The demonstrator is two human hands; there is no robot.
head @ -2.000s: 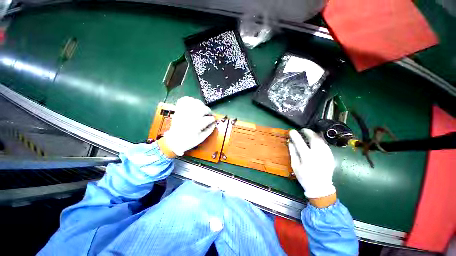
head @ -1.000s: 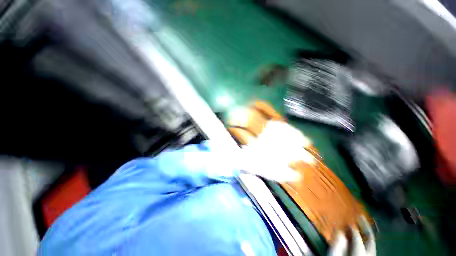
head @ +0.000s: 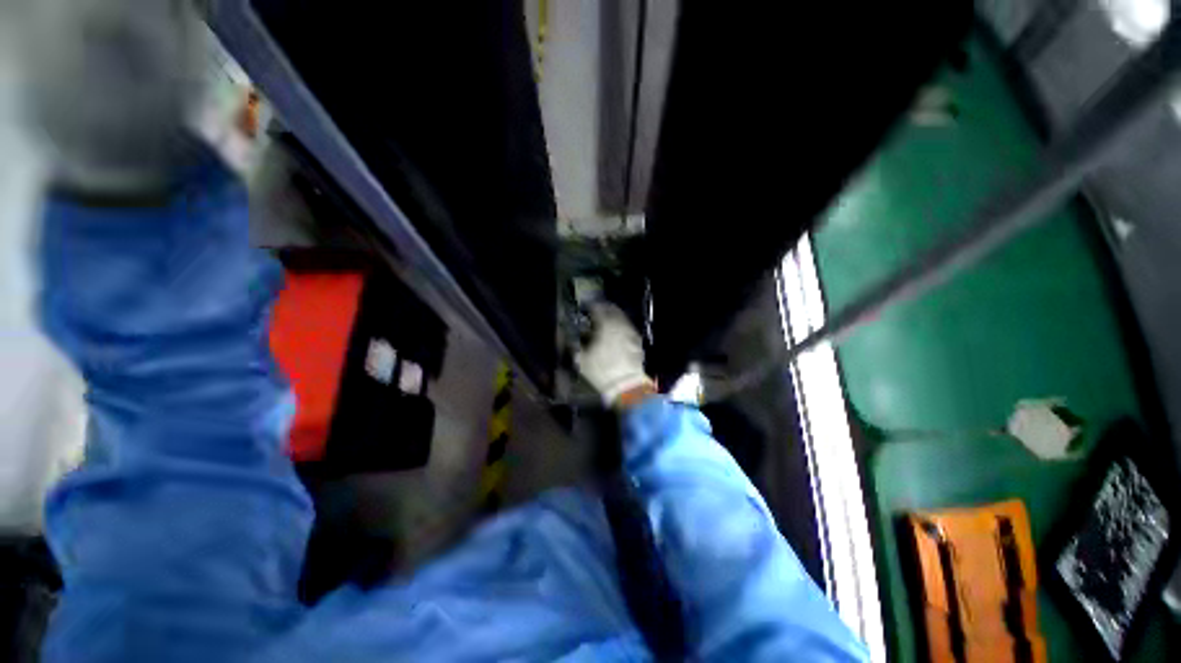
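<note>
My right hand (head: 611, 352), in a white glove, reaches into the gap between two tall black shapes, at the left one (head: 440, 117) and the right one (head: 790, 117). Its fingers are at a small dark, greenish, detailed thing (head: 589, 288), which may be a circuit board; whether they grip it is unclear. My left hand (head: 110, 97) is raised at the top left, a large grey-white blur partly cut off by the edge, so its fingers cannot be made out.
The green bench (head: 971, 311) is on the right, with a metal rail (head: 829, 453), the orange fixture (head: 978, 583) and a black tray of silvery-white pieces (head: 1116, 550). A red sheet (head: 315, 350) lies in a black tote at left. Yellow-black floor tape (head: 499, 427) shows below.
The view has swung left, so the fixture and tray now sit at the lower right. Both hands have left the fixture; the left is raised, the right is between the black shapes.
</note>
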